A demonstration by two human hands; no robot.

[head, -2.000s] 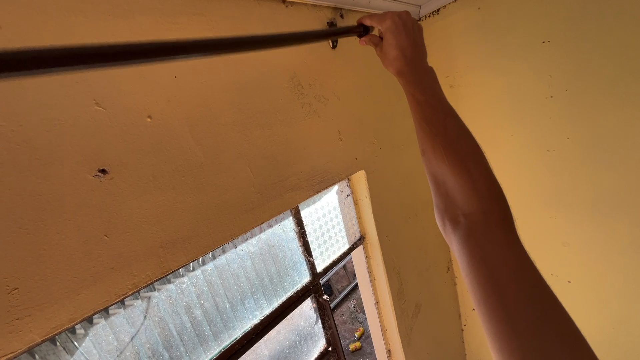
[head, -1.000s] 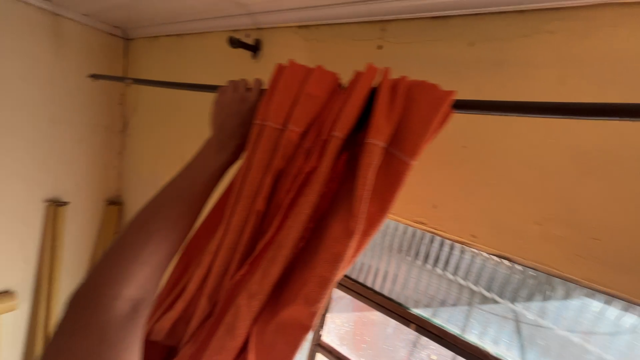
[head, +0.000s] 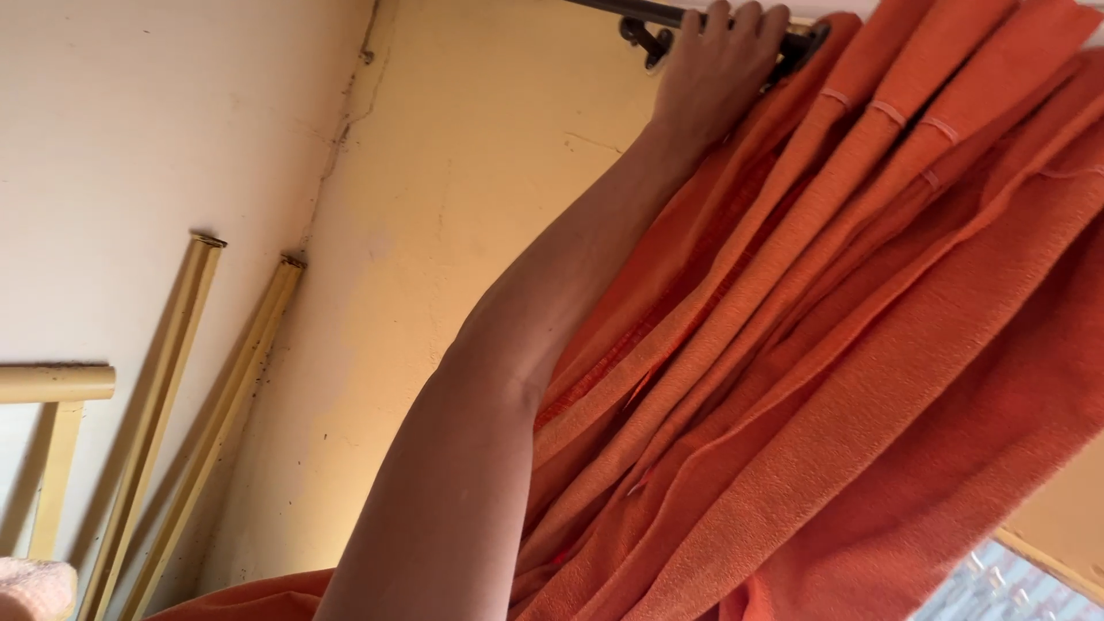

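Note:
My left hand [head: 714, 78] is raised at the top, its fingers wrapped over the dark curtain rod [head: 647, 10] beside the bunched curtain. The orange curtain [head: 802, 345] hangs from the rod in deep folds, with stitched pleats near its top, and fills the right half of the view. A dark wall bracket [head: 645, 41] is fixed to the yellow wall just left of my hand; whether the rod rests on it cannot be told. My right hand is out of view.
Yellow wooden poles [head: 155, 423] lean in the wall corner at left, near a yellow wooden frame [head: 56, 384]. A corner of the corrugated window glass [head: 992, 586] shows at lower right. A pale pink, soft-looking thing [head: 34, 589] is at the lower left edge.
The view has swung from the wall and window toward the left corner. One second ago my left hand was farther from the bracket, below it; now it is close beside it on the rod.

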